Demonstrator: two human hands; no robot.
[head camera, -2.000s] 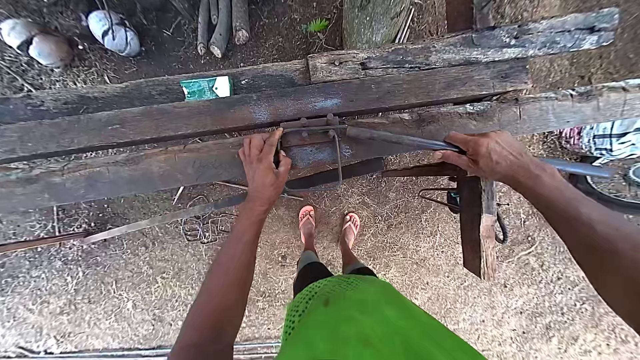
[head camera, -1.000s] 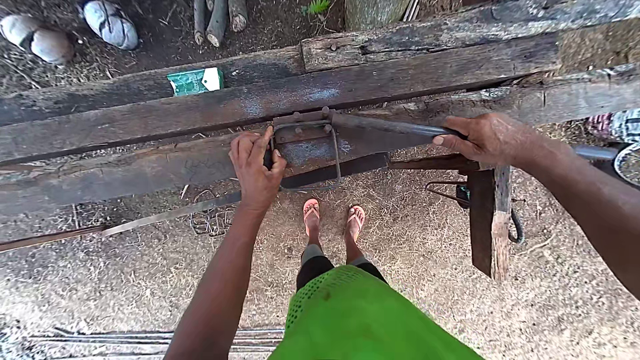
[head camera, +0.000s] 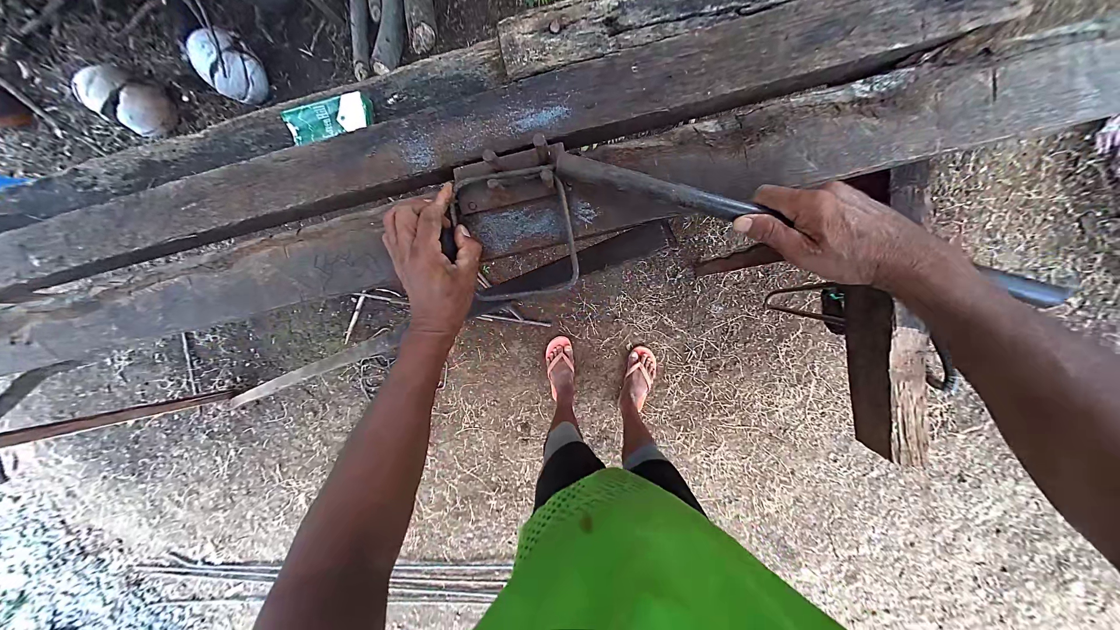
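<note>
My right hand (head camera: 827, 229) is closed around a long metal bar (head camera: 665, 190), whose left end meets the upright pegs of a metal bending jig (head camera: 503, 188) on the wooden planks. A thin metal rod (head camera: 570, 236), bent into an open rectangular shape, passes among the pegs. At the jig's left side my left hand (head camera: 437, 262) grips the rod's bent part, with something dark between thumb and fingers that I cannot make out. Blue-white marks show on the wood around the jig.
A green and white packet (head camera: 328, 117) lies on the planks (head camera: 262, 184). A wooden post (head camera: 910, 394) stands below them at right, beside a hanging wire frame (head camera: 796, 306). Husks (head camera: 226, 66) and cut logs (head camera: 389, 39) lie beyond. Several long rods (head camera: 437, 573) rest on the ground behind my feet.
The bar in my right hand has swung toward me at its right end, and the rod has a further bend at its lower end. My left hand stays at the jig's left side. The view has tilted.
</note>
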